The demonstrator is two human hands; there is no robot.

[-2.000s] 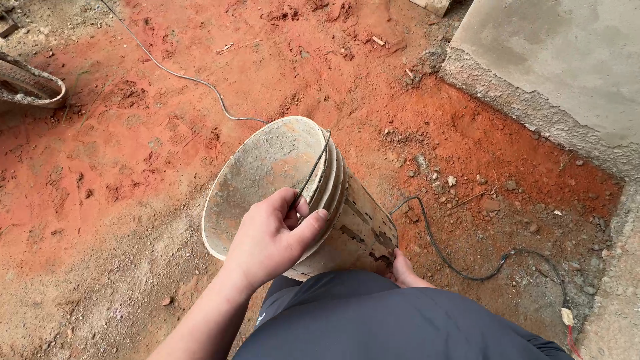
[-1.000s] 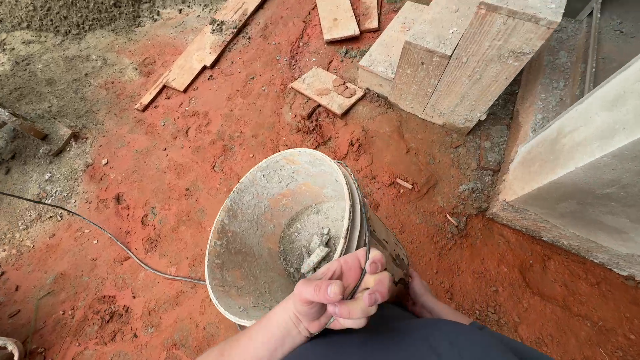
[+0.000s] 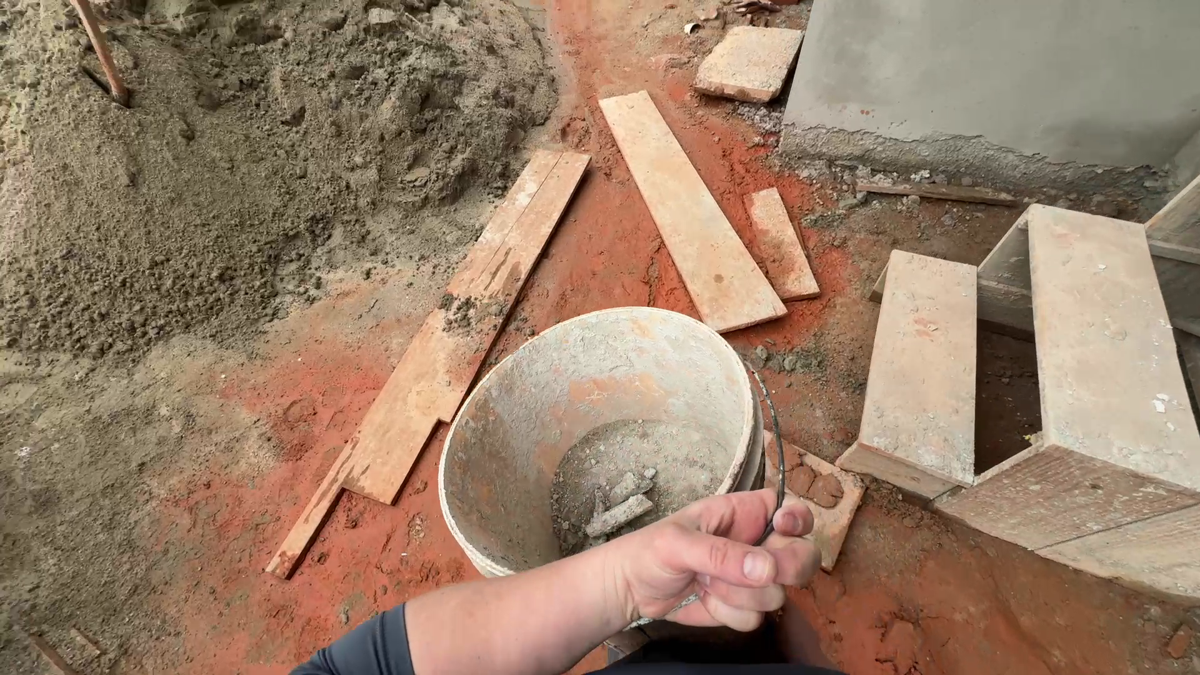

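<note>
A mortar-crusted plastic bucket (image 3: 525,412) is tilted in front of me, its mouth facing up and toward me. Grey rubble pieces (image 3: 619,511) and fine grit lie at its bottom. My left hand (image 3: 722,562) reaches in from the lower left and pinches the thin wire bail handle (image 3: 772,422) at the bucket's right side. The forearm passes in front of the near rim. My right hand is hidden in this view, below or behind the bucket.
Wooden boards (image 3: 689,211) lie on the red dirt ahead, with a long jagged plank (image 3: 422,366) left of the bucket. A heap of grey sand (image 3: 234,169) is at the upper left. Wooden steps (image 3: 1106,337) stand at the right, near a plastered wall (image 3: 937,75).
The view has swung widely from the red ground to the sand heap and boards. My left hand has kept hold of the wire handle. My right hand, earlier at the bucket's base, has gone out of sight.
</note>
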